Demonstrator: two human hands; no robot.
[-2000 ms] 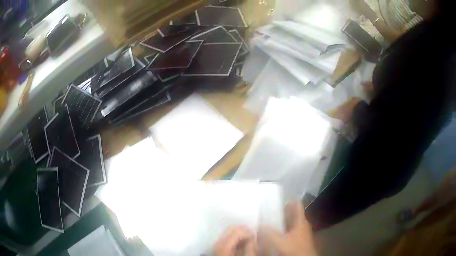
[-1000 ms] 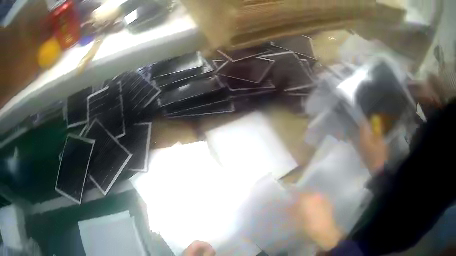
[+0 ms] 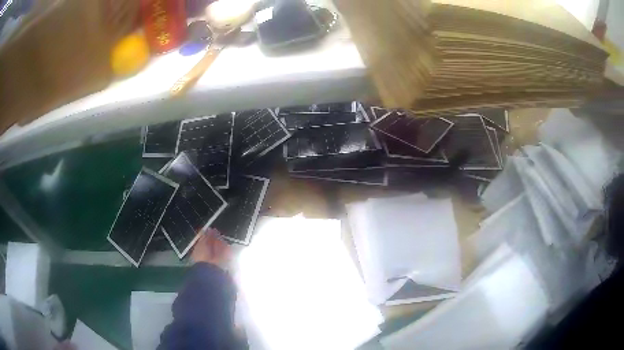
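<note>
My left hand (image 3: 212, 247), in a dark blue sleeve, reaches up from the bottom edge. Its blurred fingers are at the lower corner of a black panel (image 3: 191, 208) with a white border; whether they grip it is unclear. My right hand is not in view. Right of my left hand lies a glaring white stack of sheets or sleeves (image 3: 301, 280). Beside it is a white sleeved stack (image 3: 407, 239) with a dark panel strip (image 3: 419, 292) showing at its lower edge. More loose black panels (image 3: 142, 215) and a reddish one (image 3: 414, 128) lie below the shelf.
The raised white shelf (image 3: 274, 85) holds a red can (image 3: 163, 26), a yellow-orange object (image 3: 130, 56), a dark case (image 3: 289, 29) and stacked cardboard (image 3: 506, 61). White packets (image 3: 554, 191) pile at right. A dark shape (image 3: 581, 321) fills the lower right edge. White sheets (image 3: 26, 273) lie lower left.
The view has swung left. My left hand has moved up to the black panels; my right hand has left the picture. A packet with a dark strip now lies on the middle white stack.
</note>
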